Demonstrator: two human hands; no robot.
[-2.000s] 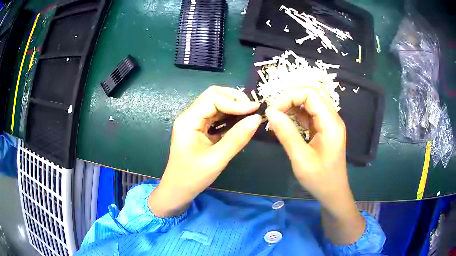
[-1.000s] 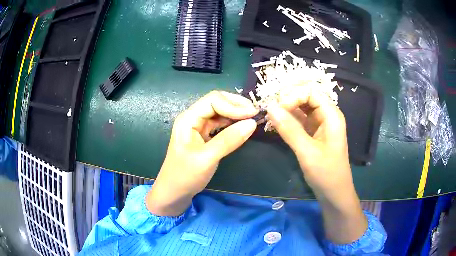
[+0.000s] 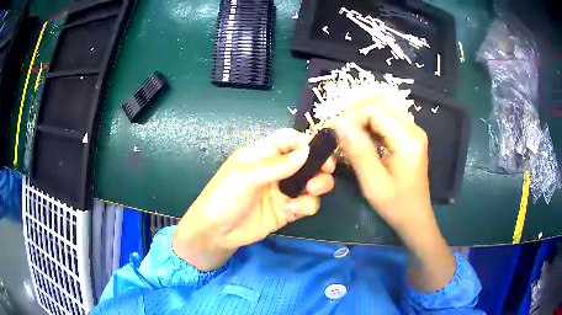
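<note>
My left hand holds a slim black plastic housing between thumb and fingers, tilted with its upper end toward my right hand. My right hand is at the housing's upper end, its fingertips blurred; whether they grip anything cannot be told. Behind my hands a heap of white sticks lies on the near black tray. A small pale bit shows beside the housing's upper end.
The far black tray holds white sticks and tiny pieces. A large housing stack stands upper centre, a small housing group at left. A compartment tray lies at the left edge, crumpled clear plastic bags at right.
My left hand has turned and opened its lower fingers under the housing, which now shows a broad dark side and stands steeper. My right hand has shifted slightly and its fingertips are blurred.
</note>
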